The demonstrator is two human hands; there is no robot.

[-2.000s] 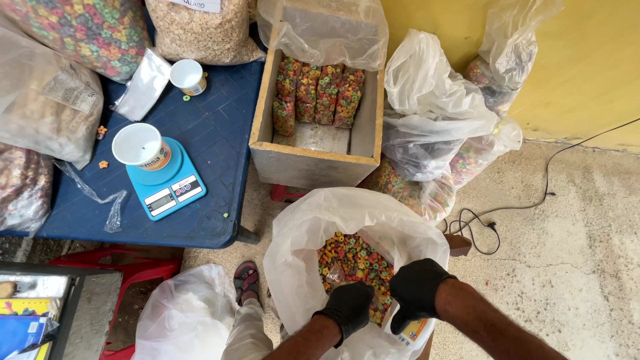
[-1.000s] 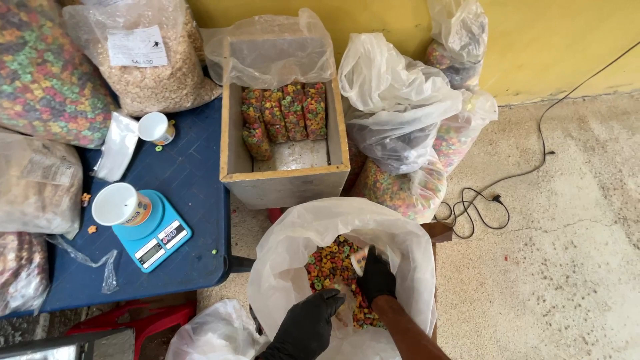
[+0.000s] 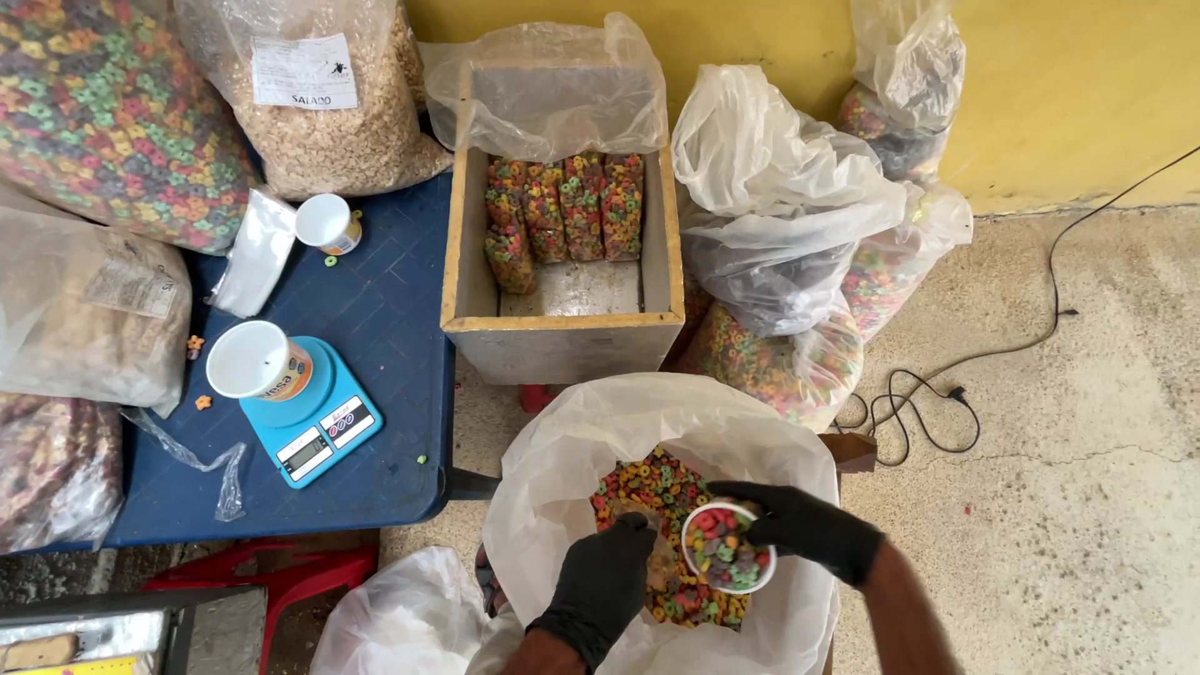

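My right hand [image 3: 806, 530], in a black glove, grips a white plastic cup [image 3: 728, 548] full of colourful cereal pieces. My left hand [image 3: 605, 581], also black-gloved, pinches a clear plastic bag [image 3: 664, 561] just left of the cup; how much is in the bag is hard to tell. Both hands are over loose ring cereal [image 3: 647, 483] inside a large container lined with a translucent white plastic liner [image 3: 553, 450]. On the blue table, an empty-looking white tub [image 3: 248, 361] stands on a light blue kitchen scale [image 3: 333, 412].
Filled clear cereal bags [image 3: 583, 206] stand in a wood-edged box [image 3: 562, 352]. Large bags [image 3: 337, 141] and a small cup [image 3: 323, 222] are on the blue table [image 3: 394, 281]. Tied bags [image 3: 778, 366] lean near the yellow wall; a black cable [image 3: 1012, 352] lies on the floor.
The view has shifted somewhat. My right hand now holds up a cup full of cereal, while a second ago it was down in the cereal. My left hand has moved in beside it.
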